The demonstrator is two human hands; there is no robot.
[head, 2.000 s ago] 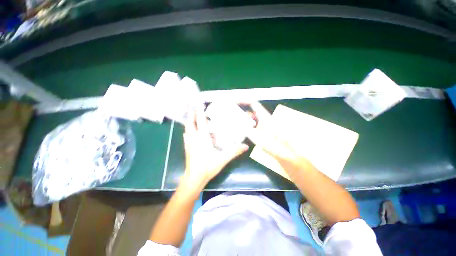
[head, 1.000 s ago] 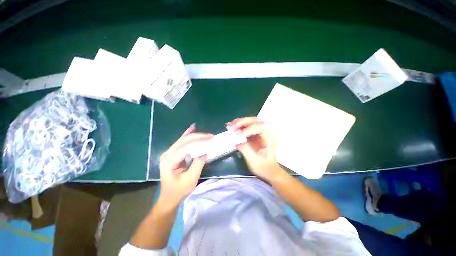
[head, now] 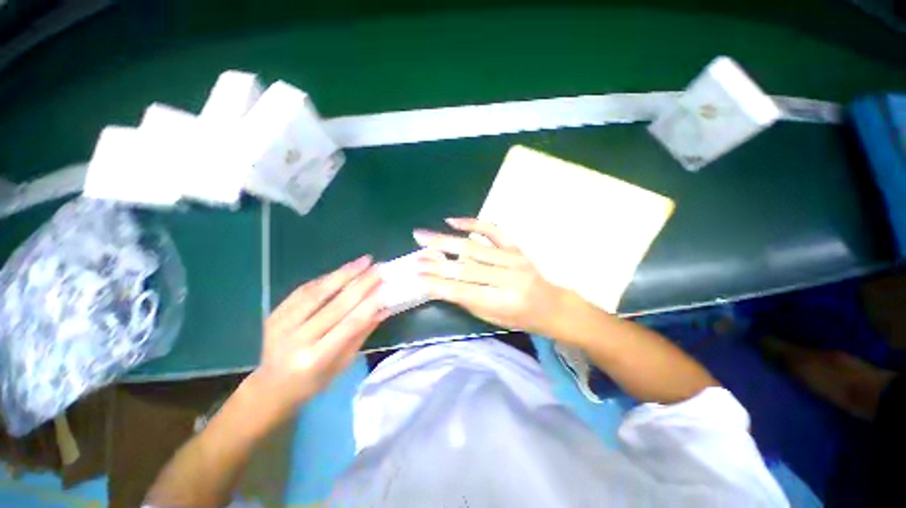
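Observation:
A white retail box (head: 405, 282) lies low at the bench's front edge between my hands, mostly covered by them. My left hand (head: 323, 322) rests on its left end with the fingers extended. My right hand (head: 492, 278) lies over its right end with the fingers spread flat. The pale-yellow sticker sheet (head: 581, 220) lies flat on the bench, partly behind my right hand. Whether a sticker is on the box cannot be seen.
Several white boxes (head: 290, 149) stand at the back left, and one box (head: 713, 114) leans at the back right on the whitish strip. A clear bag of white cables (head: 84, 308) is at the left. A blue block (head: 880, 159) is at far right. A person's foot shows below right.
The box between my hands has been lowered toward the bench. My fingers have gone from pinching its ends to lying flatter over it. The whole view has shifted a little.

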